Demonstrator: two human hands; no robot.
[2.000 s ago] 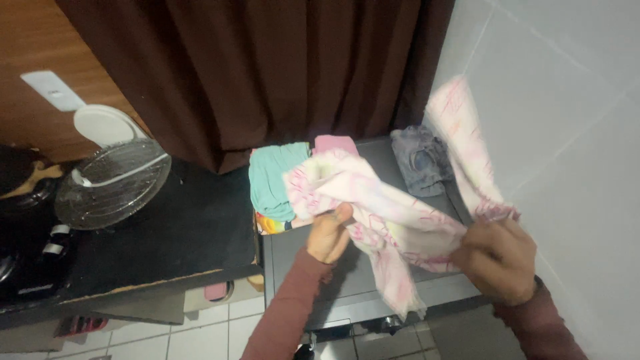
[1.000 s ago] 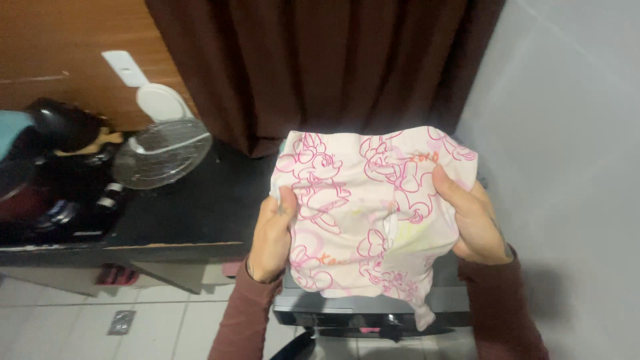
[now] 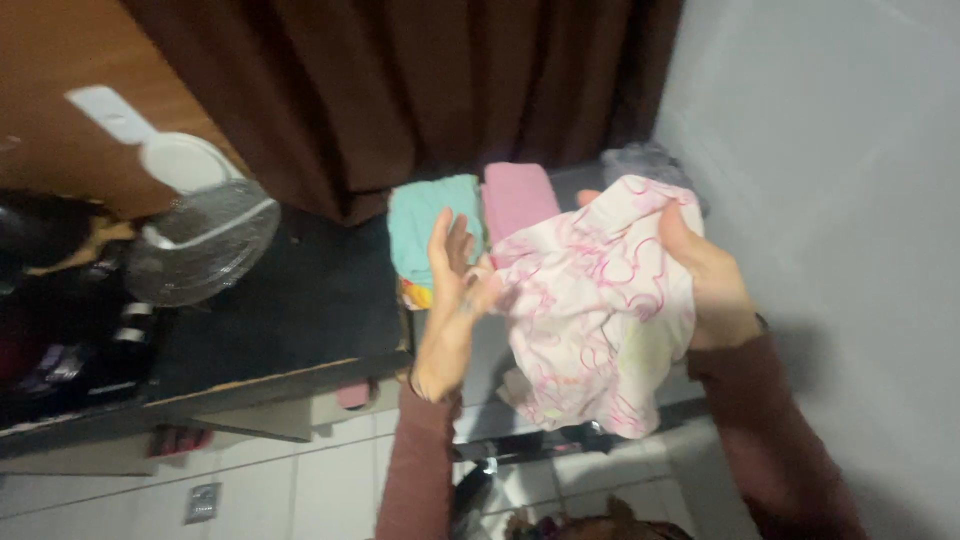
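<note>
A white garment with pink line drawings (image 3: 600, 307) hangs crumpled from my right hand (image 3: 701, 277), whose thumb presses on its upper right part. My left hand (image 3: 454, 315) is beside the cloth's left edge, palm turned towards it and fingers spread; whether a fingertip touches the fabric cannot be told. Behind the hands lie a folded teal cloth (image 3: 431, 225) with a brightly coloured one (image 3: 415, 295) under it, a folded pink cloth (image 3: 517, 196), partly covered by the garment, and a grey cloth (image 3: 649, 161) near the wall.
The clothes lie on a grey appliance top (image 3: 487, 352). At its left is a black countertop (image 3: 315, 300) with a clear glass lid or dish (image 3: 202, 247) and a stove (image 3: 60, 352). A brown curtain (image 3: 450, 82) hangs behind; a grey wall (image 3: 840, 187) bounds the right.
The garment was spread between both hands a second ago; now it hangs bunched in my right hand. My left hand has opened beside it. The folded teal and pink cloths have come back into sight.
</note>
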